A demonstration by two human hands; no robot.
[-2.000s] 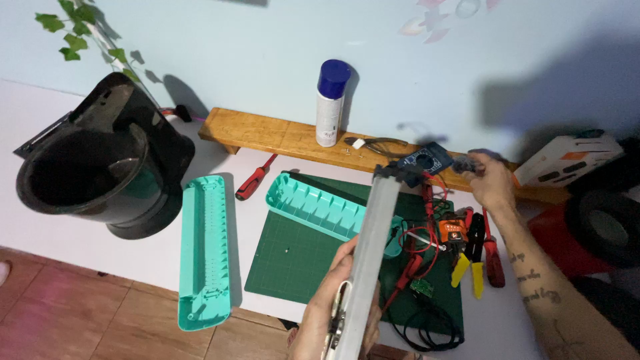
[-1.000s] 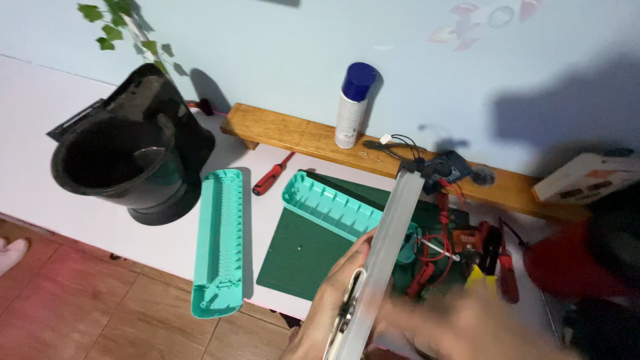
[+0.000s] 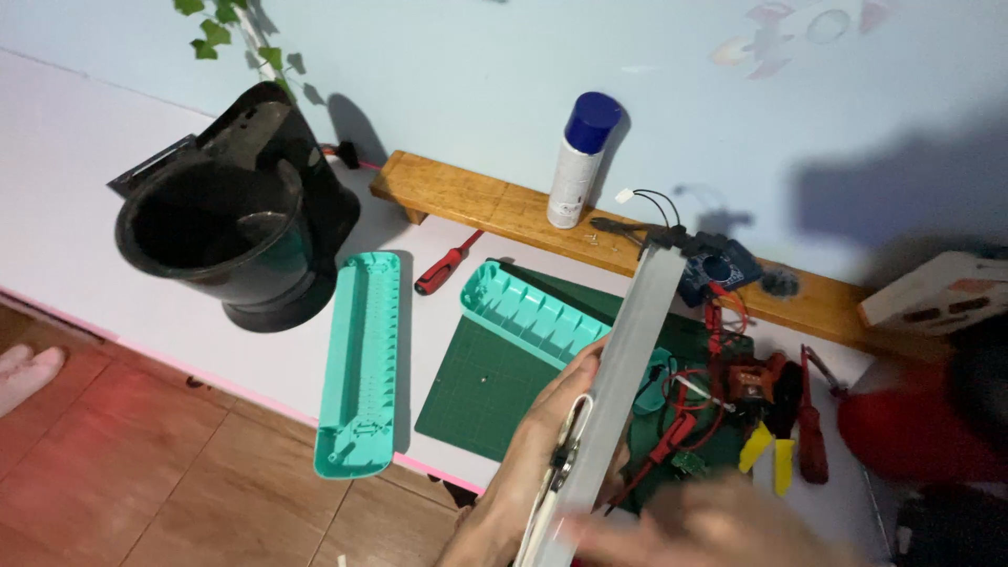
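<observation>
A long grey bar-shaped part point(image 3: 630, 331), with wires and a small metal fitting on its side, rises from the bottom centre. My left hand point(image 3: 543, 433) grips it from the left. Blurred by motion, my right hand point(image 3: 693, 524) is at the bar's lower right; whether its fingers touch the bar cannot be told. Black wires with a white connector point(image 3: 624, 196) stick up at the bar's top end. Behind the bar, a turquoise plastic housing half point(image 3: 543, 315) lies on a green cutting mat point(image 3: 472, 394). Another turquoise housing half point(image 3: 358, 370) lies left of the mat.
A black pot-like container point(image 3: 213, 228) stands at the left. A spray can point(image 3: 579, 161) is on the wooden ledge point(image 3: 472, 197). A red screwdriver point(image 3: 442, 269) lies below the ledge. Red test leads point(image 3: 673, 437), yellow-handled pliers point(image 3: 768, 449) and another screwdriver point(image 3: 811, 441) are at the right.
My right hand has moved from the ledge by the multimeter down to the bar's lower part. My left hand still holds the bar.
</observation>
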